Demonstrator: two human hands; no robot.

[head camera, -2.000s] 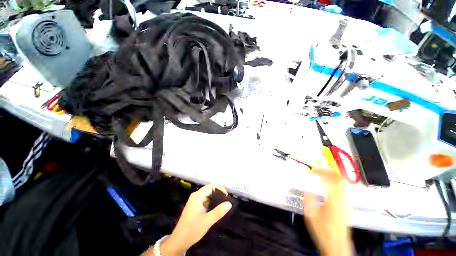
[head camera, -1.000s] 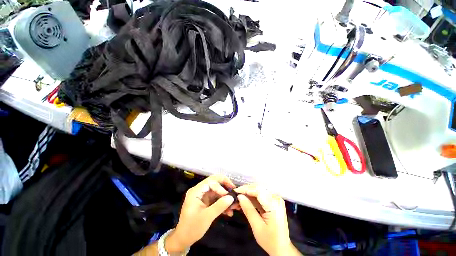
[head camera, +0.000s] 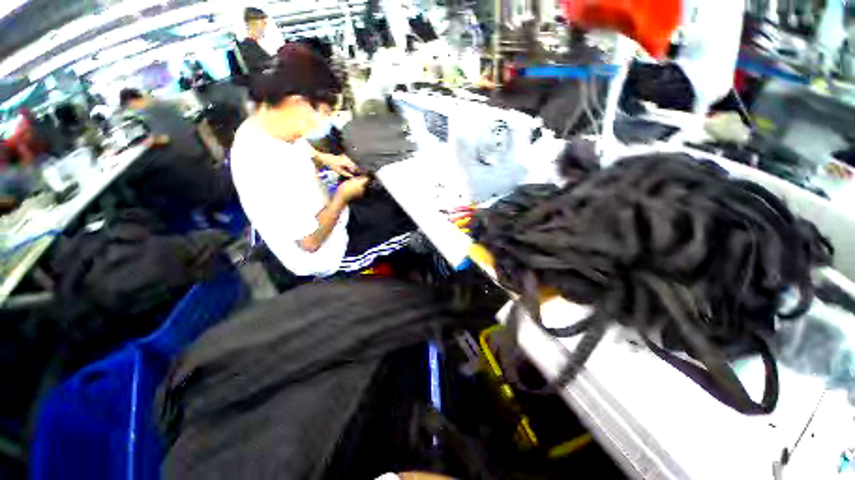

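Observation:
A big tangled pile of black fabric strips [head camera: 656, 239] lies on the white table [head camera: 600, 412] at the right, with loops hanging over its front edge. Wide dark cloth [head camera: 300, 347] is draped in the lower middle, left of the table. A small skin-coloured patch shows at the bottom edge, blurred and cut off; I cannot tell which hand it belongs to. Neither of my hands is otherwise visible.
Blue plastic crates [head camera: 89, 412] stand at the lower left. A seated person in a white top [head camera: 281, 178] holds something dark in both hands. A grey-white machine end with a round vent [head camera: 492, 145] stands behind the pile. Other people are at tables at the far left.
The view has swung up and to the left. The scissors, phone and sewing machine have left the picture. My hands, earlier together on a small dark piece, have dropped out of clear view.

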